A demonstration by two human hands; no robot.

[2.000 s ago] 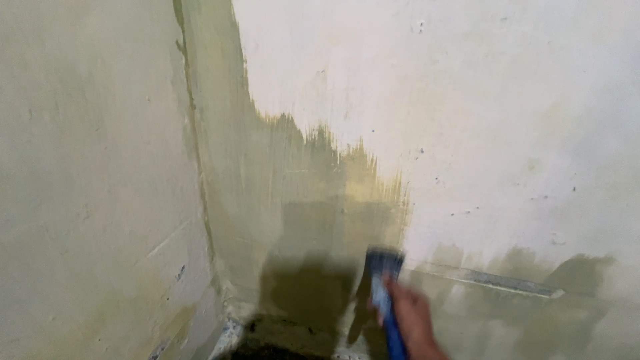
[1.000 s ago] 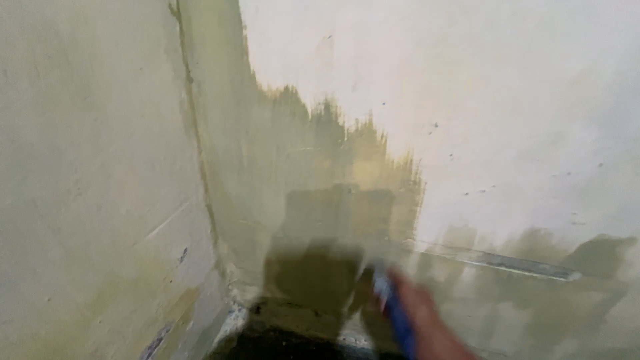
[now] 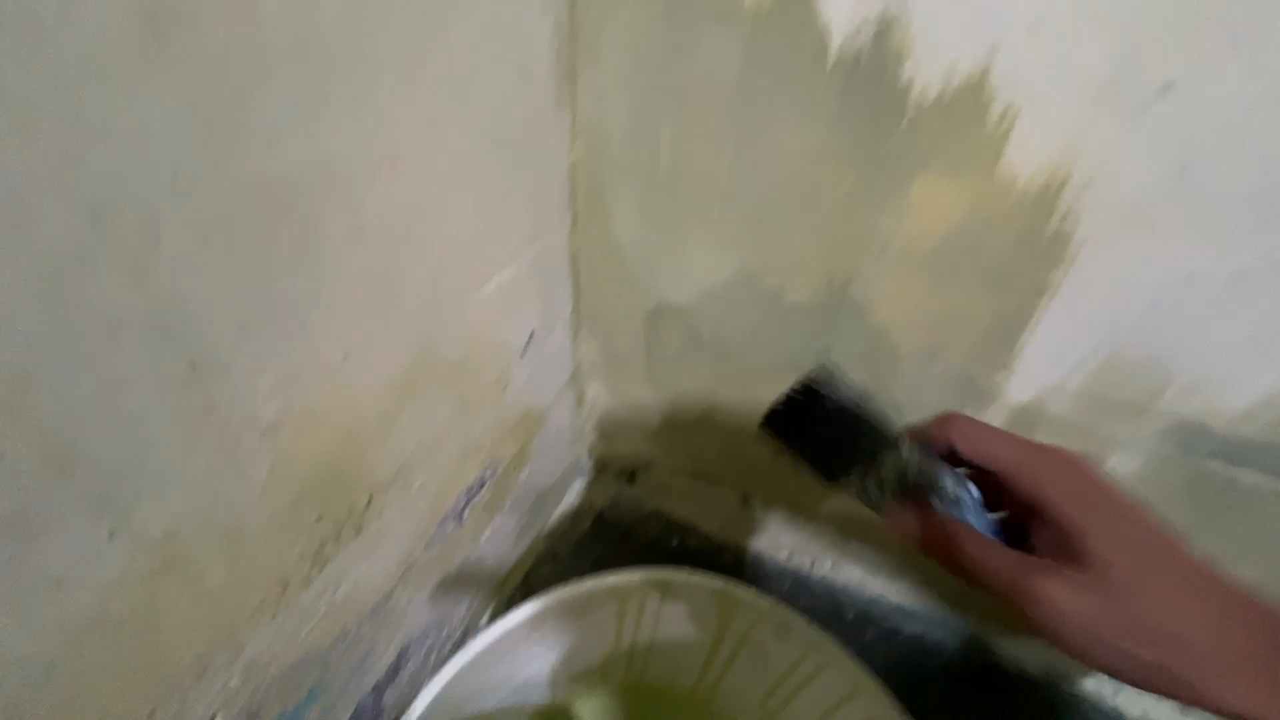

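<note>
My right hand (image 3: 1040, 540) comes in from the lower right, closed around the handle of a paintbrush (image 3: 835, 430) with dark bristles and some blue on its handle. The bristles point up and left, close in front of the wall's olive-green painted area (image 3: 740, 200); whether they touch it I cannot tell. Below and to the left of the hand is a round white bucket (image 3: 660, 575) with greenish paint inside and drips down its inner wall. My left hand is not in view.
Two walls meet in a corner (image 3: 573, 250). The left wall (image 3: 300, 200) is pale and stained, with scuffs low down. On the right wall, pale unpainted surface (image 3: 1180, 200) borders the ragged green edge. A dark strip of floor (image 3: 860, 610) runs behind the bucket.
The view has shifted down and left, and the bucket has come into sight. The brush, earlier held upright low against the right wall, now tilts to the left above the bucket's right side.
</note>
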